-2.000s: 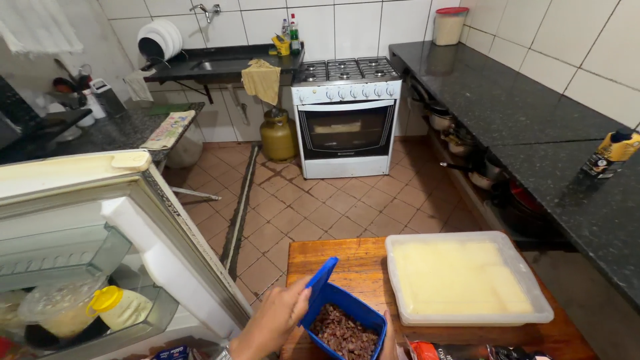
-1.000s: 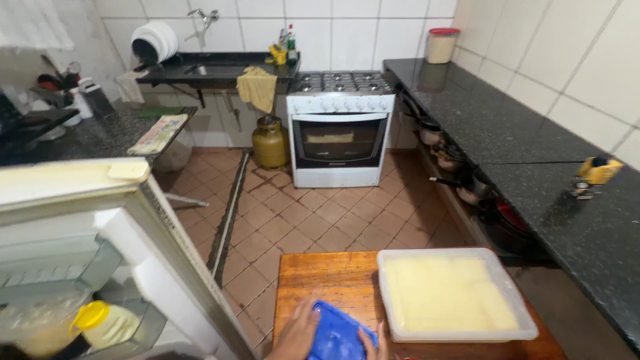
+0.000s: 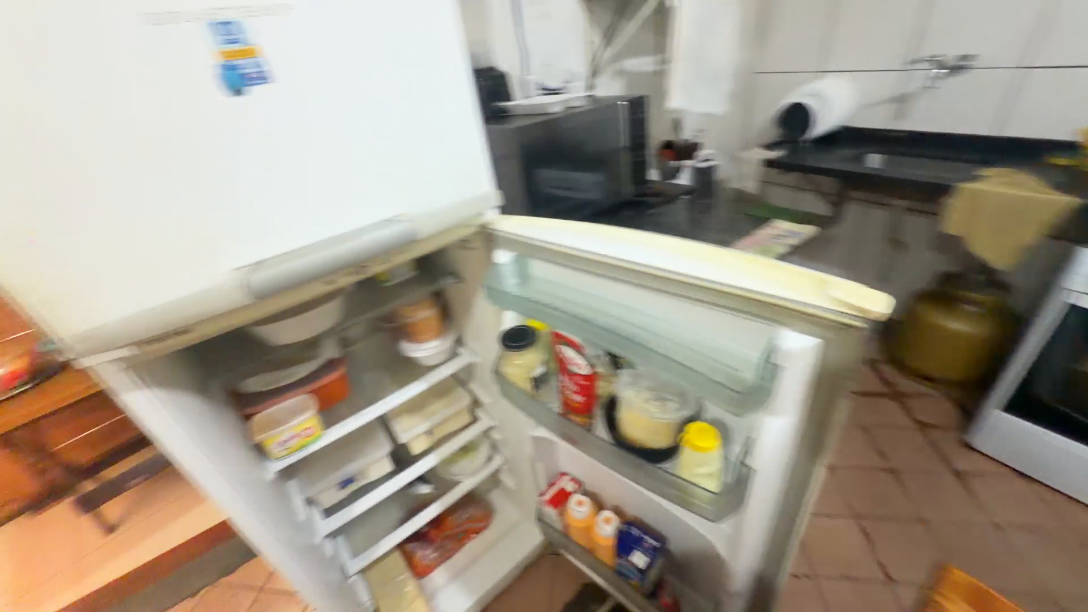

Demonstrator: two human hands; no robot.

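Neither my left hand nor my right hand shows in the head view now, so what they hold cannot be seen. A white refrigerator (image 3: 255, 153) fills the left and middle, its lower door (image 3: 697, 263) standing wide open. On its wire shelves are a margarine tub (image 3: 287, 427), a red-brown container (image 3: 327, 382), a white bowl (image 3: 297, 319) and a bag of red food (image 3: 449, 531). The door racks hold a dark-lidded jar (image 3: 520, 357), a red pouch (image 3: 575, 378), a tub of pale food (image 3: 650, 412), a yellow-capped container (image 3: 701, 455) and small orange bottles (image 3: 580, 518). The picture is blurred.
A corner of the wooden table (image 3: 969, 591) shows at bottom right. Behind the door are a dark microwave oven (image 3: 569, 161), a black sink counter (image 3: 918, 166), a hanging cloth (image 3: 1011, 212) and a gas cylinder (image 3: 952, 331). The stove (image 3: 1037, 399) stands at the right edge.
The view has swung far left to the refrigerator. Two seconds ago my hands held a blue container of brownish food with its lid raised; one second ago they were on the lid, lying over it.
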